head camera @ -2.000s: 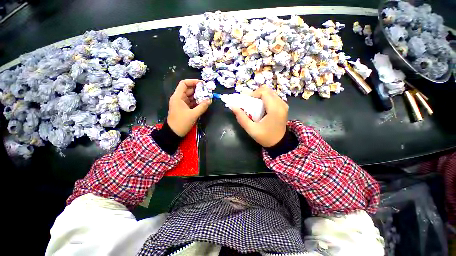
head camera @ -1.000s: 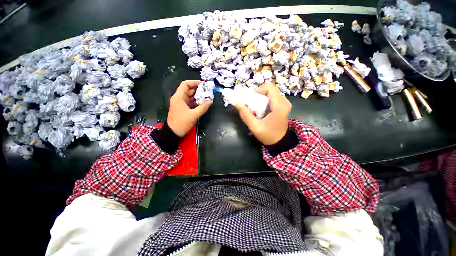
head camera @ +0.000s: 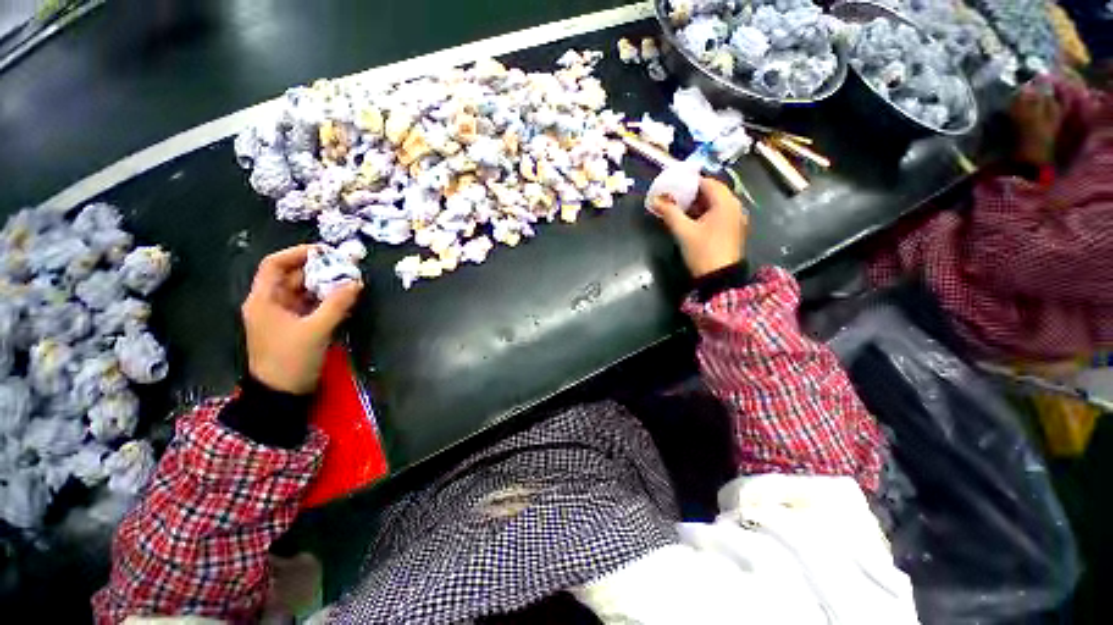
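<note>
My left hand (head camera: 291, 320) holds a small ruffled white-lilac flower head (head camera: 332, 269) in its fingertips, left of centre. My right hand (head camera: 705, 220) holds a white glue bottle (head camera: 674, 186) by its lower end, beside the crumpled white cloth. The bottle's blue tip points up and away from me. The centre pile of unfinished flower heads (head camera: 452, 147), whitish with yellow-orange parts, lies beyond my hands. The left pile of fuller grey-lilac flower heads (head camera: 73, 354) is cut off by the picture's left edge.
A white cloth (head camera: 712, 127) and gold-coloured rods (head camera: 781, 161) lie at right. Two metal bowls (head camera: 842, 76) hold grey-blue flower heads. Another person's checked sleeve (head camera: 1013, 256) is at far right. A red card (head camera: 348, 427) lies by my left forearm; a clear plastic bag (head camera: 964, 464) is below the table.
The view has turned right, bringing the second bowl and the other person into sight. My right hand has moved the glue bottle away from the flower head toward the cloth. My left hand still holds the flower head.
</note>
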